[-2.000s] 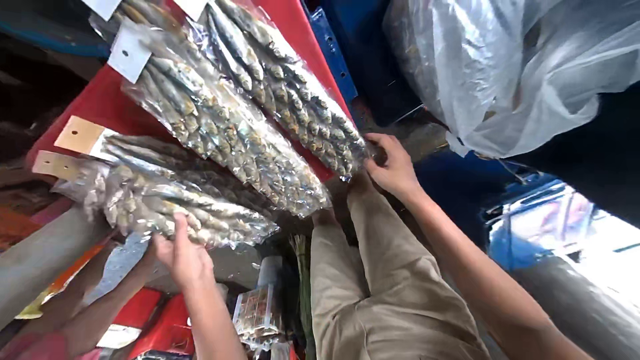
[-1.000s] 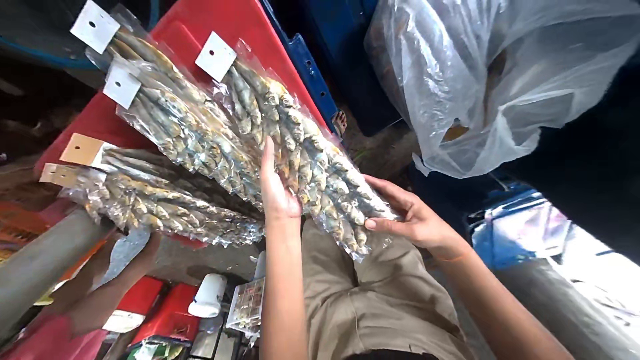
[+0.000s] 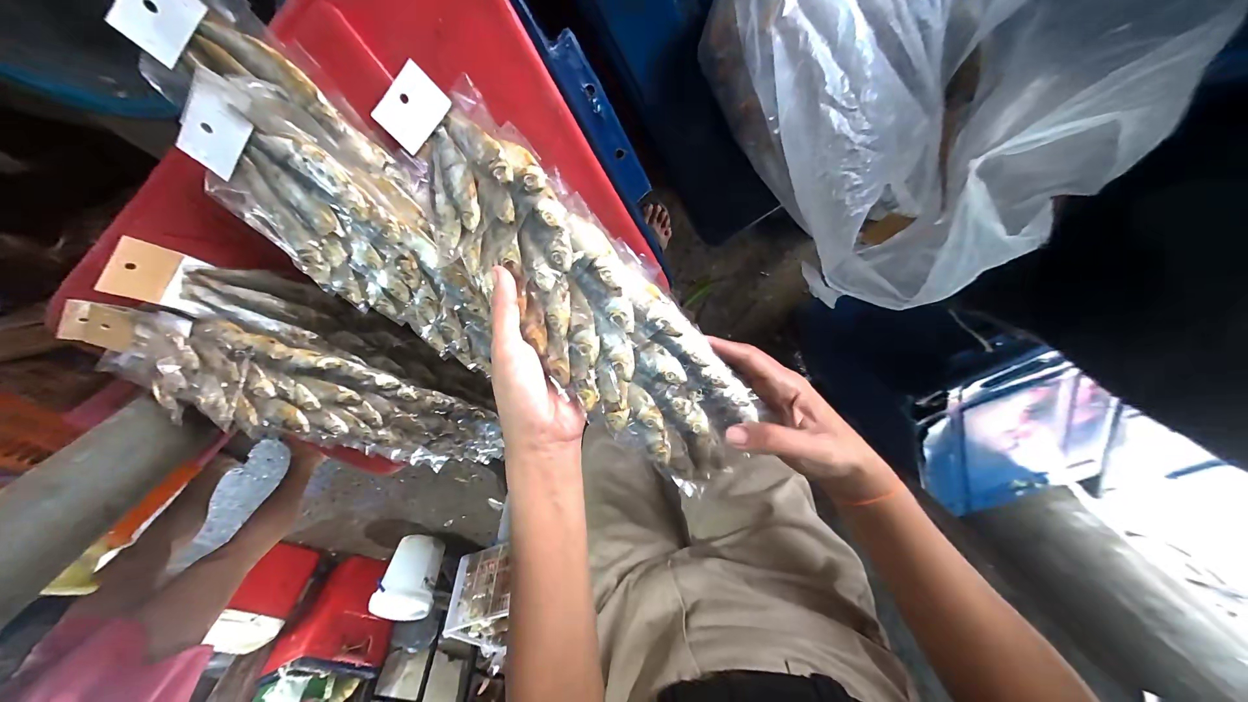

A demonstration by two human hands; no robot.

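A long clear plastic pack of dried fish (image 3: 609, 327) with a white card (image 3: 411, 105) at its top lies slantwise across the front of a red surface. My right hand (image 3: 790, 419) grips its lower right edge, thumb on top and fingers beneath. My left hand (image 3: 531, 380) is at its left side, palm up against the pack, fingertips partly over the film. To the left lie more packs of dried fish (image 3: 336, 210) with white cards, and below them packs (image 3: 322, 390) with tan cards.
The red surface (image 3: 341, 39) borders a blue plastic crate (image 3: 595, 107). A translucent plastic bag (image 3: 829, 117) hangs at upper right. Grey posts (image 3: 97, 507) stand at both sides. Another person's legs (image 3: 234, 526) are at lower left, near red containers (image 3: 341, 614) and a white container (image 3: 409, 575).
My left hand has left the lower left packs and is at the right-hand pack. That pack has shifted down toward me, apart from its neighbour at the top, with my right hand on its lower edge.
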